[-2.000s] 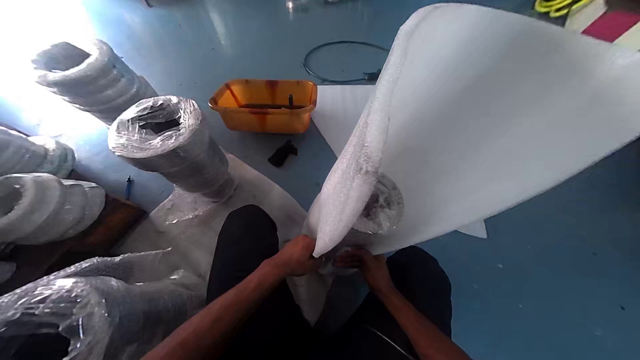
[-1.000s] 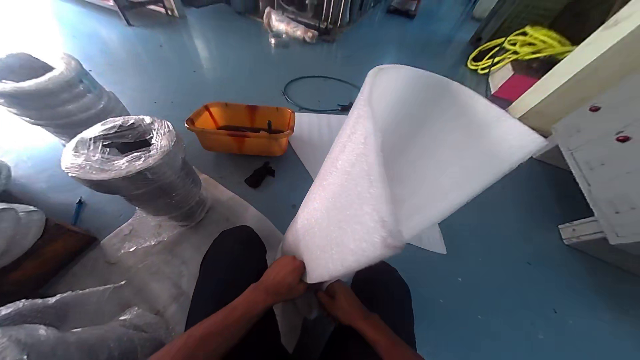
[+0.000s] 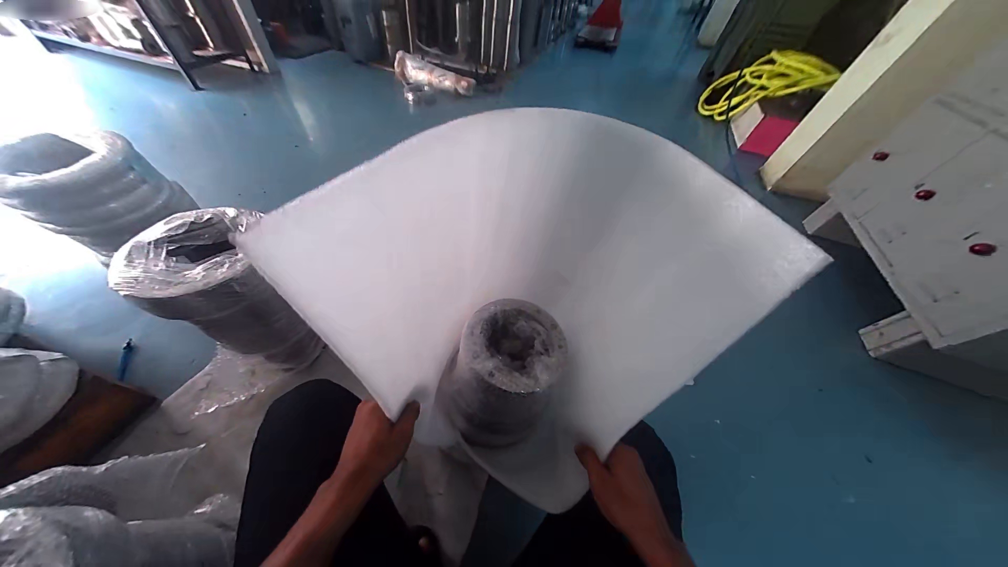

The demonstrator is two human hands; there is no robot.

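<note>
A white foam sheet (image 3: 543,189) spreads like an open fan in front of me, curving up behind a grey cylindrical roll (image 3: 504,370). The roll has a hollow end that faces up and seems to be covered in clear film. My left hand (image 3: 378,441) pinches the sheet's lower left edge between thumb and fingers. At the lower right edge, my right hand (image 3: 618,476) grips the sheet in the same way. The roll stands between the two hands, touched by neither. The lower end of the roll is hidden by the sheet's fold.
Film-wrapped rolls (image 3: 260,299) stand on the left, near a wooden board (image 3: 87,417) and a blue pen-like object (image 3: 125,360). A white cabinet (image 3: 937,213) is at the right. Yellow hose (image 3: 772,79) lies coiled at the upper right. A metal rack (image 3: 181,47) is at the upper left.
The sheet, folded over into a cone one second ago, is now spread wide, with the grey roll in view inside it. My hands have moved apart. The sheet now hides the orange tray.
</note>
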